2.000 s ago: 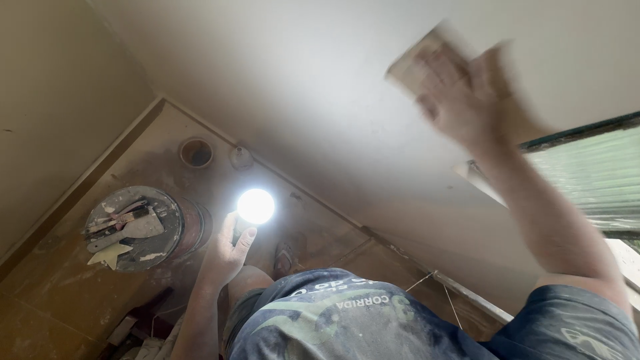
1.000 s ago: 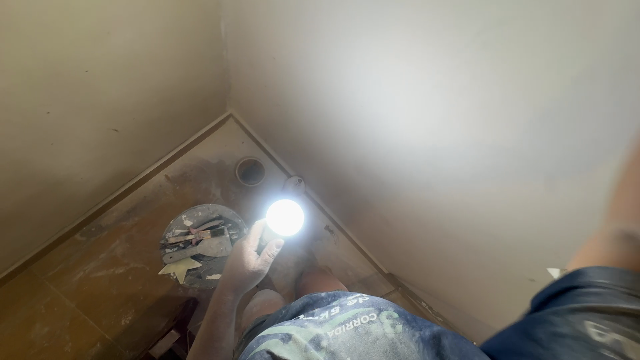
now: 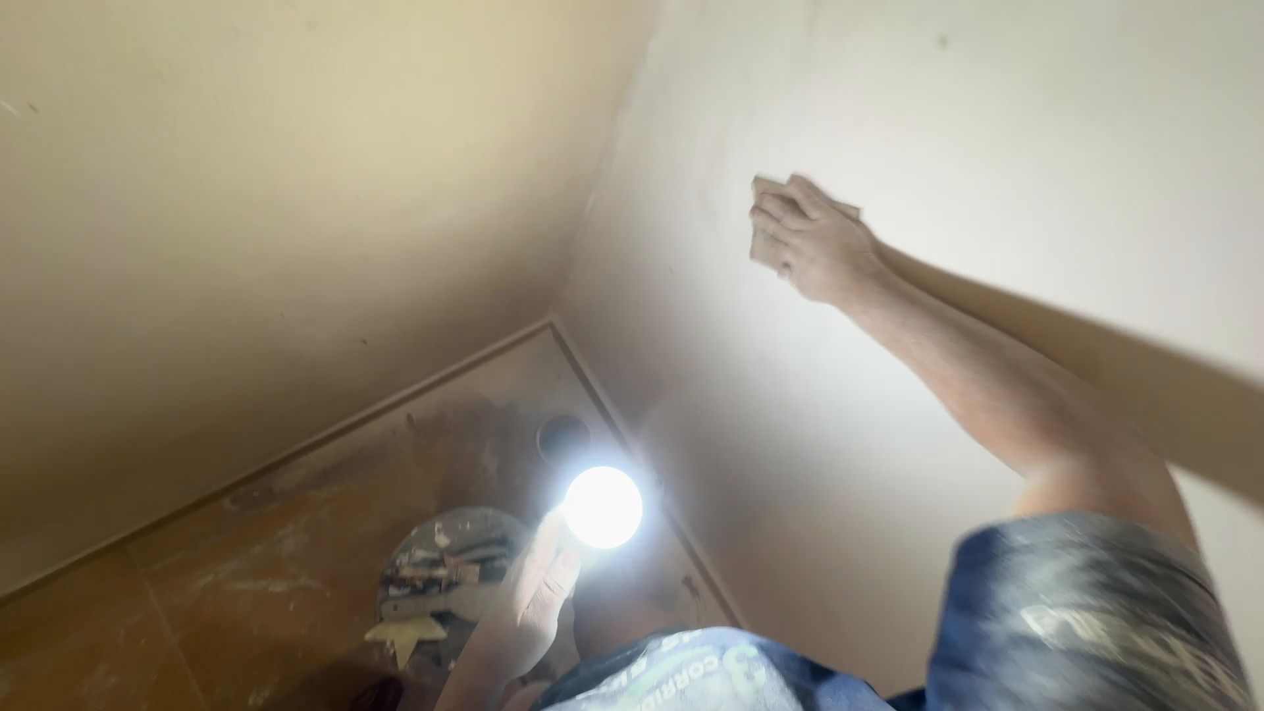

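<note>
My right hand (image 3: 820, 242) is pressed over a flat, pale sheet, probably sandpaper (image 3: 766, 249), against the right-hand white wall (image 3: 948, 138). Its fingers are spread across the sheet, and the arm reaches out with its shadow falling on the wall. Low in the middle, my left hand (image 3: 538, 588) holds a lit round lamp (image 3: 603, 508), whose glare hides its body. The light falls on the right wall. Behind my left forearm lies a round, plaster-stained lid or tray (image 3: 474, 523) bearing putty knives and scraps, partly hidden.
Two walls meet at a corner above a dusty tiled floor (image 3: 247, 573), edged by a skirting strip (image 3: 395, 400). A dark round opening or dish (image 3: 564, 436) is near the corner. A pale star-shaped piece (image 3: 406, 634) sticks out at the round lid's edge.
My right hand, out of view one second ago, is back in view on the right wall with the sheet. My left hand still holds the lit lamp. The view has shifted.
</note>
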